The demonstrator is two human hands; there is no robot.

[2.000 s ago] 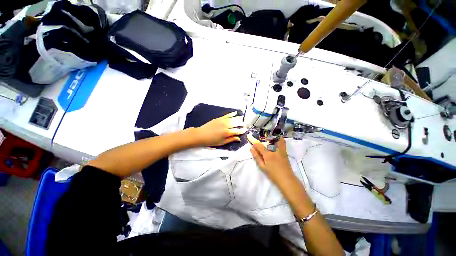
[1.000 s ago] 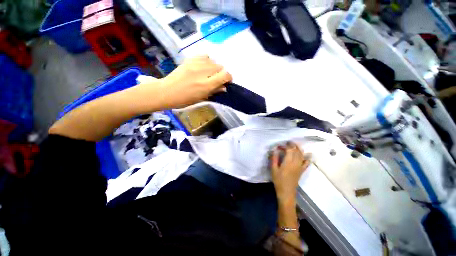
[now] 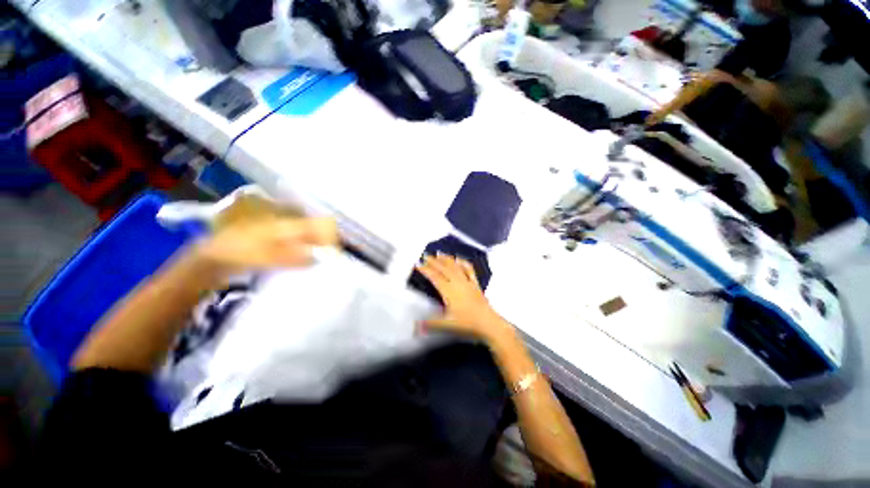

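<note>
My left hand (image 3: pixel 272 240) is blurred at the table's front edge, closed on the white fabric (image 3: pixel 320 319), which hangs in a loose heap over the edge below it. Its fingertips are not clear. My right hand (image 3: pixel 466 297) lies with fingers spread on a dark octagonal panel (image 3: pixel 469 255) near the table edge and partly covers it. A second dark panel (image 3: pixel 484 207) lies flat just behind, left of the needle area of the sewing machine (image 3: pixel 649 233).
A stack of dark panels (image 3: pixel 429 76) lies at the back beside a black-and-white heap. A small brown tag (image 3: pixel 612 305) and snips (image 3: pixel 693 396) lie on the right of the table. A blue crate (image 3: pixel 91 276) and red crate (image 3: pixel 91 152) stand at left.
The view has swung left, then partly back. The white fabric has come off the machine bed and moved left over the edge. My right hand has moved from the fabric onto a dark panel.
</note>
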